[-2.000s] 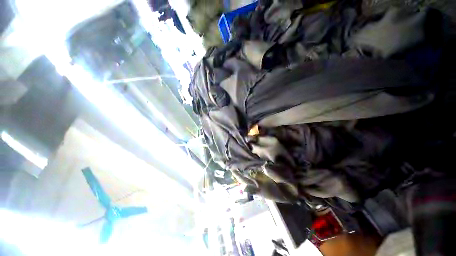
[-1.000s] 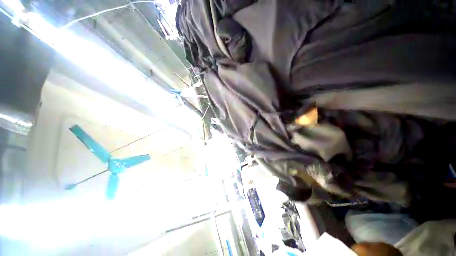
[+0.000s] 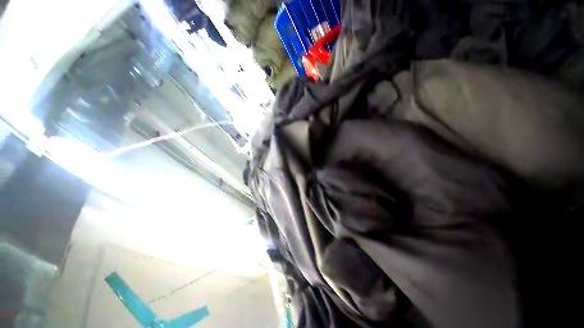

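A large heap of dark grey and black garments [image 3: 422,173] fills the right half of the head view, close to me. Its cloth lies in loose folds, with a lighter grey-brown part at the upper right. The lower right is too dark to make out. Neither my left hand nor my right hand can be seen.
The picture is turned sideways. A blue latticed crate [image 3: 292,33] with a bright red thing [image 3: 320,54] beside it is at the top, next to an olive bulging sack [image 3: 259,32]. A teal ceiling fan [image 3: 154,318] and glaring tube lights are on the left.
The view has shifted along the heap. The blue crate is back in view with the red thing. The fan sits lower. The person's part and the white table at the bottom have left the picture.
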